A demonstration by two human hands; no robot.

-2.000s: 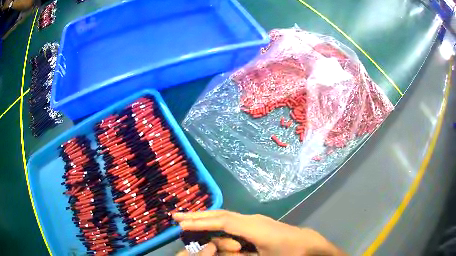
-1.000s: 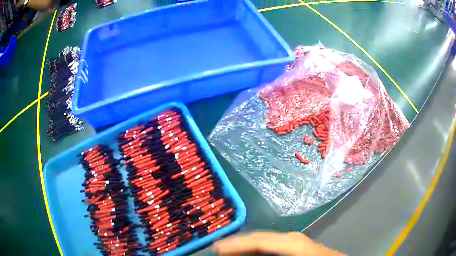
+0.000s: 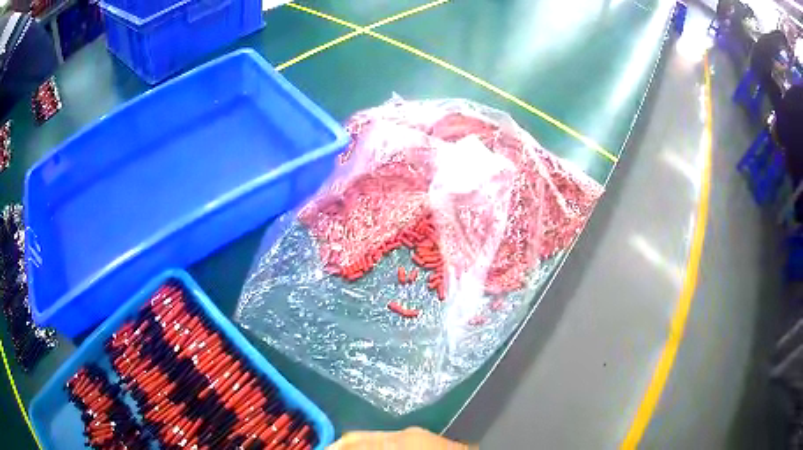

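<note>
A clear plastic bag (image 3: 352,352) full of short red sleeves (image 3: 379,250) lies open in front of me, with a few sleeves loose near its mouth. The light blue shallow tray (image 3: 231,327) at the lower left holds rows of red-and-black assembled pieces (image 3: 211,382) and is cut off by the bottom edge. My right hand (image 3: 401,440) shows only as a strip at the bottom edge, right of the tray; its fingers and anything in them are hidden. My left hand is not in view.
An empty darker blue bin (image 3: 167,167) stands behind the tray. A second blue bin (image 3: 180,35) is farther back. Dark rods (image 3: 16,290) lie at the left edge, with small red bundles (image 3: 46,99) beyond. The grey aisle (image 3: 607,352) runs along the right; people are at the far right.
The view has swung right, so the bench things sit farther left and the second bin and aisle show more. My right hand, earlier seen over the tray's corner with white-ended pieces, has sunk mostly out of view.
</note>
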